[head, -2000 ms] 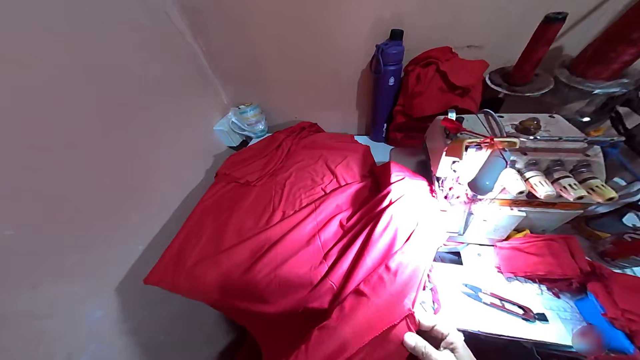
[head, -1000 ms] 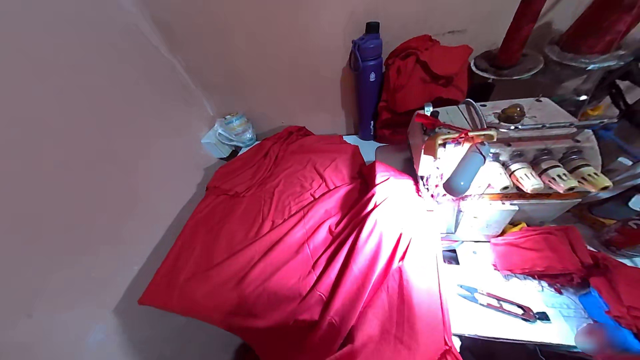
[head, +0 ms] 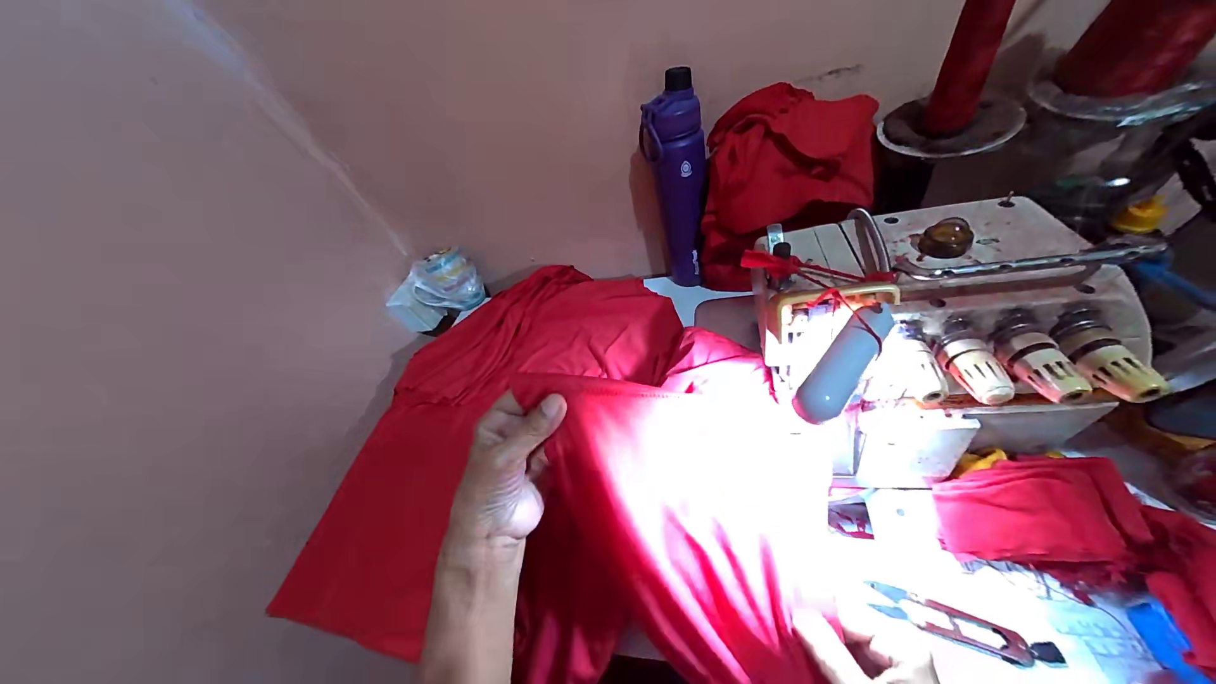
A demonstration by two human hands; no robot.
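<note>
My left hand pinches the upper edge of a red fabric piece between thumb and fingers and holds it raised. At the bottom right, my right hand is on the lower right part of the same fabric; glare and the frame's edge hide part of its fingers. More red cloth lies spread behind and to the left. An overlock sewing machine with several tension dials stands right of the fabric, its lamp lighting the cloth brightly. Thread snips lie just right of my right hand.
A purple bottle stands by the wall beside a red cloth bundle. Red thread cones rise at the back right. Folded red pieces lie at the right. A plastic-wrapped item sits in the corner.
My left hand has come into view, lifting an edge of the red fabric. My right hand, out of view one second ago, is back at the bottom right.
</note>
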